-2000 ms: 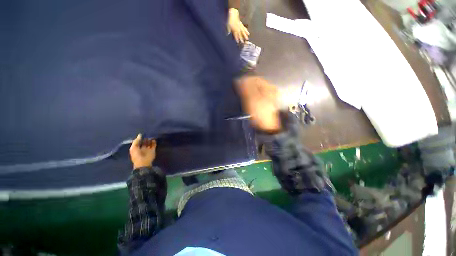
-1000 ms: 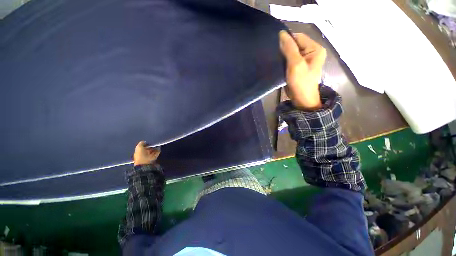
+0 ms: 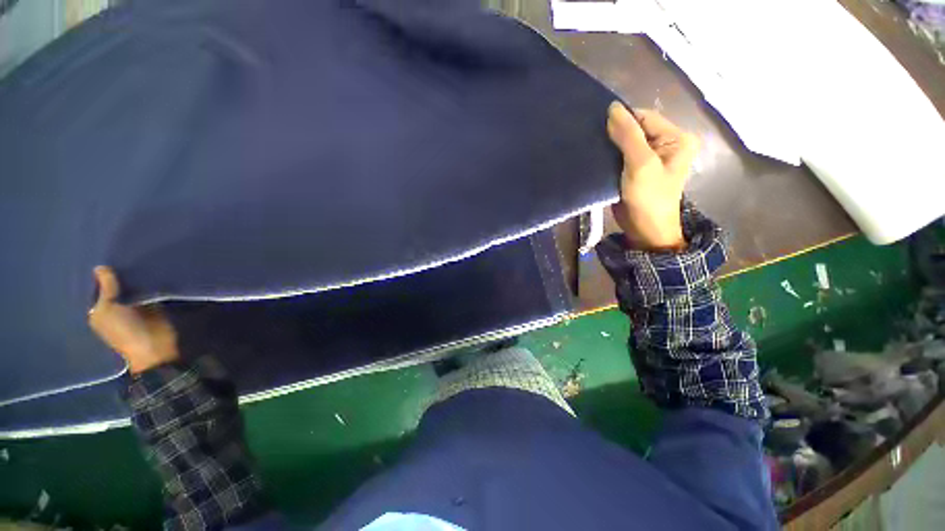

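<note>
A wide navy fabric ply [image 3: 342, 145] is lifted above the darker navy lay [image 3: 414, 290] at the table's near edge. My right hand [image 3: 655, 176] pinches the ply's right end near its corner, thumb on top. My left hand [image 3: 133, 327] pinches the near edge with its pale selvedge [image 3: 363, 280] at the far left. The selvedge sags slightly between my hands. A dark bar with a white wrapping [image 3: 593, 230] lies on the tabletop beside the lay's end, partly hidden by my right sleeve.
The brown tabletop [image 3: 767, 223] shows on the right. Large white paper sheets [image 3: 829, 114] lie across it at the upper right. The green floor [image 3: 311, 425] has small scraps. A grey heap of offcuts [image 3: 855, 399] lies at the lower right.
My left hand has slid left along the selvedge. My right hand took hold of the ply's end and moved right and slightly down with it. The other person's hand is out of view.
</note>
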